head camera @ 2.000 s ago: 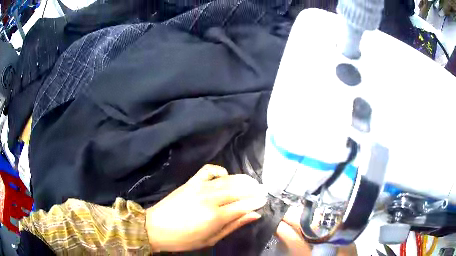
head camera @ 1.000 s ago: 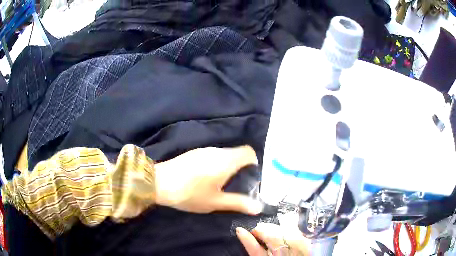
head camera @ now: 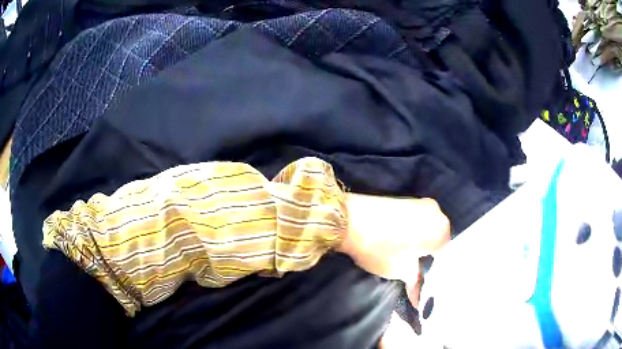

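Smooth black lining [head camera: 198,102] spreads over the middle of the view and under my left arm. Dark checked shell fabric [head camera: 102,75] lies along its far left side. My left hand [head camera: 395,235], in a yellow striped sleeve, rests on the lining at the machine head's left side. Its fingertips are hidden behind the white machine head [head camera: 491,272], so its grip cannot be told. Only a small sliver of my right hand [head camera: 390,337] shows at the bottom edge. The needle area is hidden.
More dark cloth [head camera: 505,54] is heaped at the far side. A black cloth with colourful spots [head camera: 573,117] lies beyond the machine head at the right. Brownish bundled material [head camera: 603,34] is at the top right corner.
The view has shifted and turned; the machine head now sits lower right and hides the presser area. My left hand has moved right in the picture. My right hand is mostly out of sight.
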